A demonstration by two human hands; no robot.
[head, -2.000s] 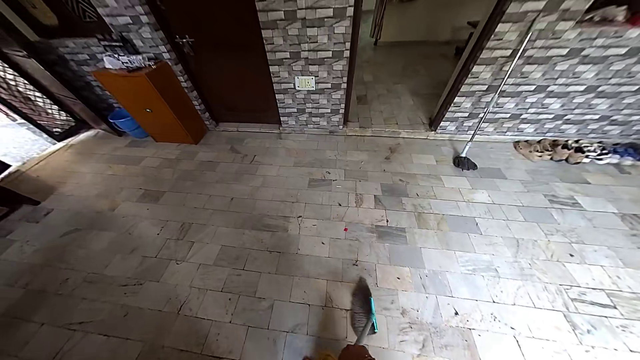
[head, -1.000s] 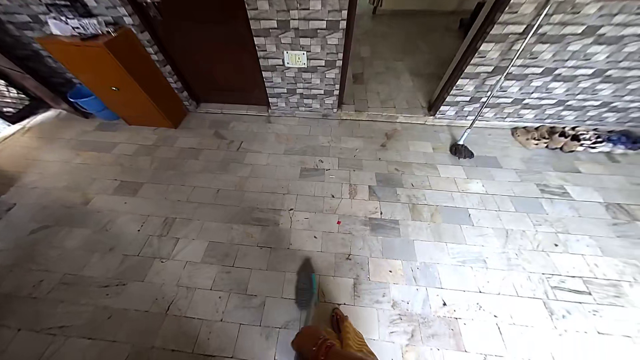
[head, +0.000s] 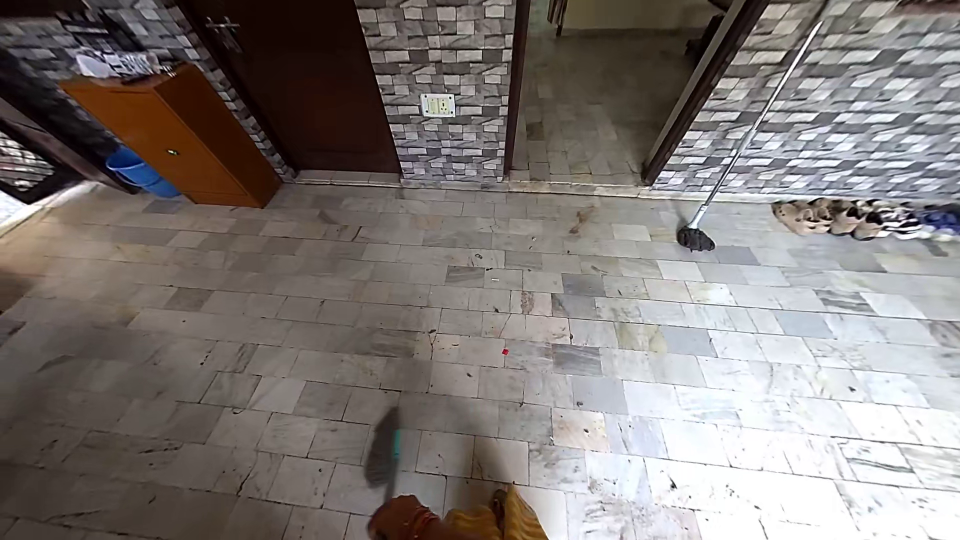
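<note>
My right hand (head: pixel 397 517), with red bands at the wrist, grips the handle of a broom at the bottom edge of the view. The broom's dark, slightly blurred bristle head (head: pixel 382 450), with a teal part on its right side, is low over the tiled floor (head: pixel 315 435). Ahead of it and to the right, a small red scrap (head: pixel 505 352) lies on the tiles among scattered specks. Yellow striped cloth (head: pixel 517 517) shows just right of the hand. My left hand is out of view.
A long-handled mop (head: pixel 696 238) leans on the stone-patterned wall beside an open doorway (head: pixel 592 112). Shoes (head: pixel 862 219) line the wall at right. At left stand an orange-brown cabinet (head: pixel 172 142) and a blue bucket (head: pixel 139 171), near a closed dark door (head: pixel 300 90).
My right hand and the broom have moved left across the floor, farther from the red scrap. The hand, mostly cut off two seconds ago, shows more now.
</note>
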